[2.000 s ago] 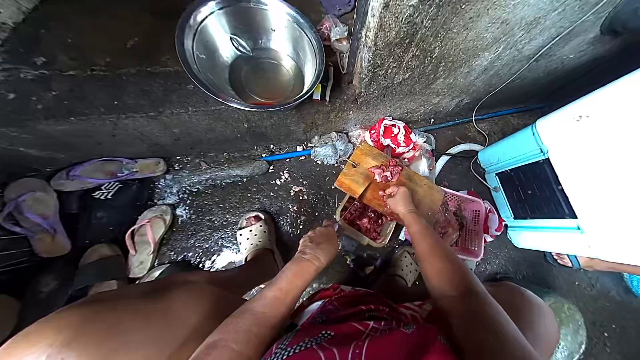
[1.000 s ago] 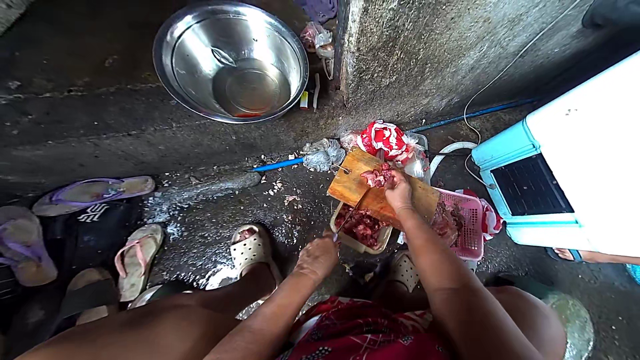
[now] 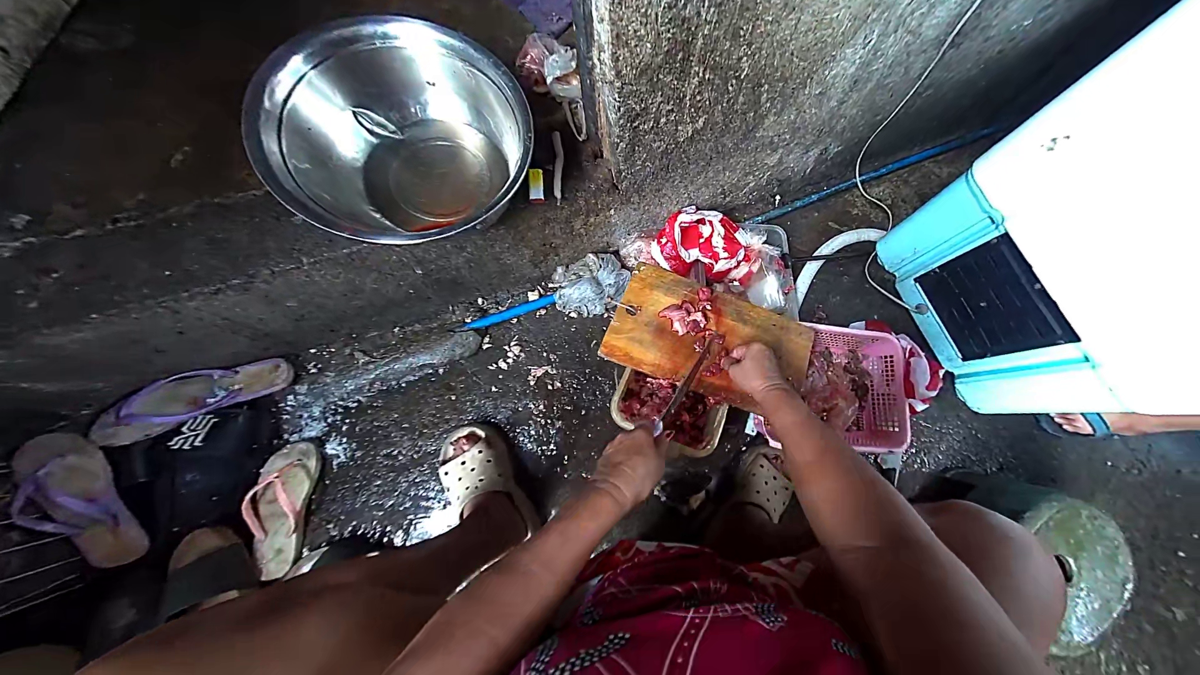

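A wooden chopping board lies tilted across the containers in front of me, with pieces of raw meat on it. My left hand grips a knife by its handle; the blade reaches over the board's near edge toward small red meat bits. On the board's right half my right hand has its fingers closed at a bit of meat beside the blade; the fingertips are partly hidden. Cut dark red meat fills a cream plastic container below the board. More meat in a clear bag sits in a pink plastic basket.
A steel basin with a little liquid stands at upper left. Beyond the board are a red and white plastic bag and a rough concrete wall. Slippers lie at left; a white and turquoise appliance stands at right. Another person's foot shows beneath it.
My left hand has moved toward the board, and the knife blade now lies over its near edge. My right hand has shifted slightly toward me, away from the larger meat pieces.
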